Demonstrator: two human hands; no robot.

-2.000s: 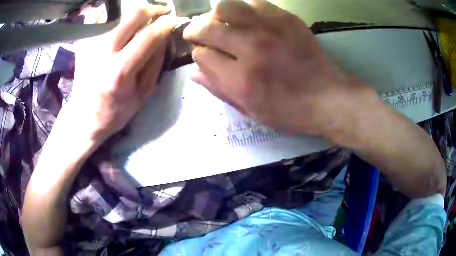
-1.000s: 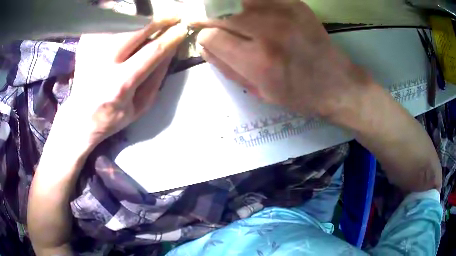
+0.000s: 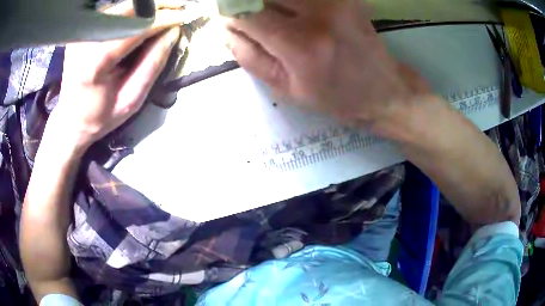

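Plaid fabric in dark purple-brown and white lies over the lap and up the left side, with a dark edge running across the table toward the needle area. My left hand is at the upper left, its fingers pinching the fabric near the bright lamp glare. My right hand is right of the glare, fingers bent and fingertips low beside a small pale block; whether they hold fabric cannot be told. The sewing machine crosses the top left. The needle area is lost in glare.
The white table carries a printed scale. Snips with dark blades, a slim dark tool and a yellow item lie at the right. A blue bin or frame stands below the table edge.
My left hand has moved left, away from the right hand, and the gap between them is wider. The fabric by the left wrist has shifted. The view has moved slightly.
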